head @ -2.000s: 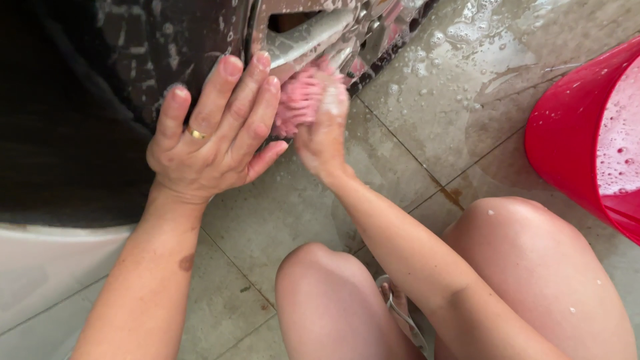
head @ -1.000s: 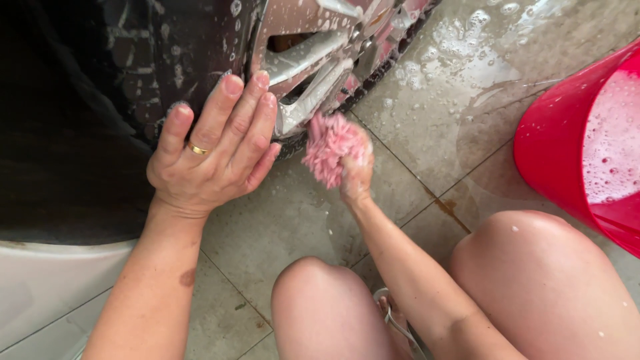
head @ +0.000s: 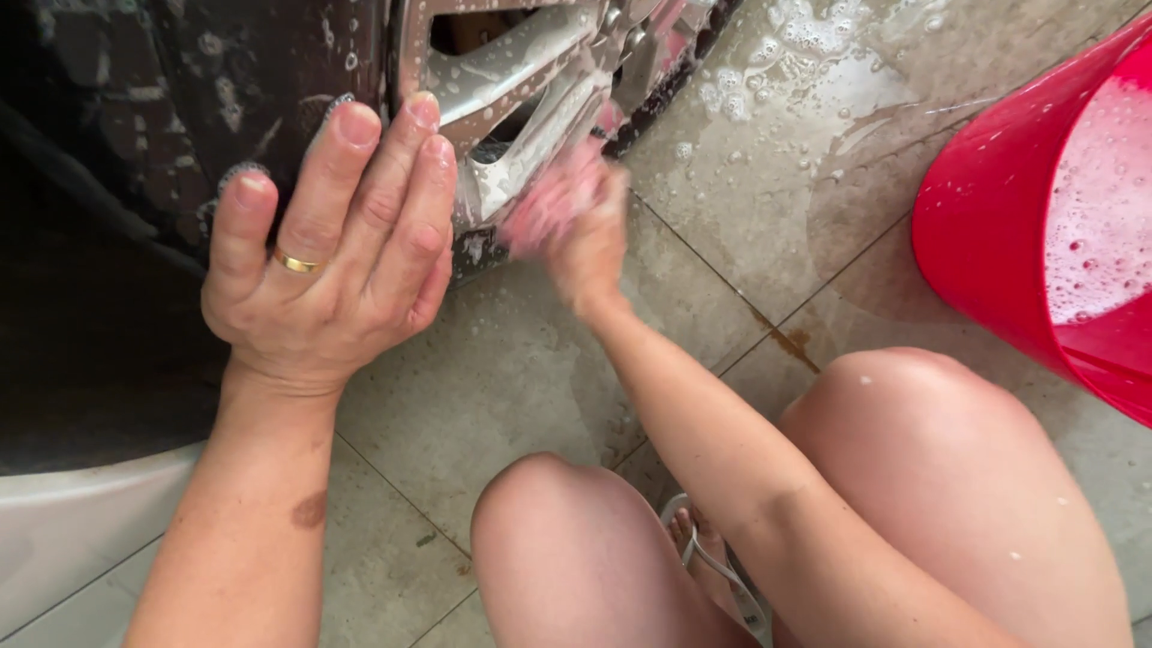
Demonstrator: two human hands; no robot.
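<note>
My left hand (head: 333,243), with a gold ring on one finger, rests flat with its fingers spread on the wet black tire (head: 288,54) of a car wheel. Soap bubbles cling around its fingertips. A pink microfiber wash cloth or mitt (head: 553,202), blurred by motion, is gripped in my right hand (head: 594,238). The pink cloth lies against the lower edge of the silver alloy wheel rim (head: 531,99), whose spokes are covered in suds. My right hand hides part of the cloth.
A red bucket (head: 990,198) of foamy water stands at the right. Soap suds (head: 810,45) and water lie on the tiled floor (head: 468,387). My bent knees are below, with a flip-flop (head: 738,594) between them. White car bodywork (head: 81,522) shows at lower left.
My right hand, a second ago holding the pink cloth just off the rim over the floor, has brought it back against the rim's edge. My left hand stays on the tire.
</note>
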